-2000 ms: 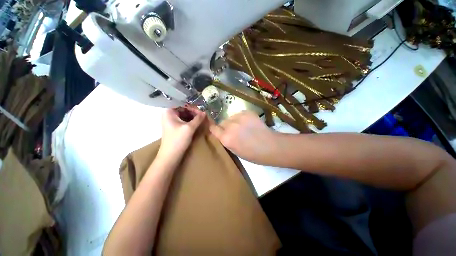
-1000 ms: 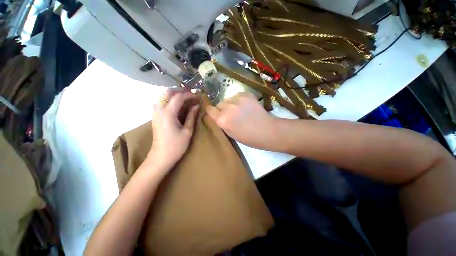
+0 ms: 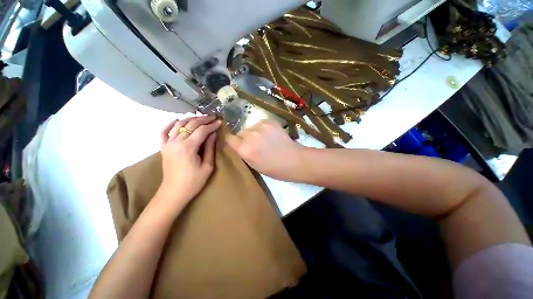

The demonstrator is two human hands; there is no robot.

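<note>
A tan-brown fabric panel (image 3: 216, 233) lies on the white table and hangs over its front edge toward the lap. Its narrow top end is at the needle area of the white sewing machine (image 3: 134, 64). My left hand (image 3: 190, 152), with a ring, lies on the panel just left of the presser foot, fingers bent down onto the cloth. My right hand (image 3: 266, 149) grips the panel's right edge close to the needle plate (image 3: 248, 114). The needle tip and any zipper under the foot are hidden by my fingers.
A fan of brown zippers (image 3: 327, 64) with gold teeth lies right of the needle, with red-handled snips (image 3: 289, 96) on it. A black cable (image 3: 380, 99) crosses there. Dark zippers (image 3: 470, 35) lie far right. Brown fabric is at far left; a blue bin (image 3: 412, 143) is below the table.
The view has shifted, so the scene sits further left. My left hand has turned from a pinch to lying flatter, fingers closer together. My right hand stays at the panel's edge.
</note>
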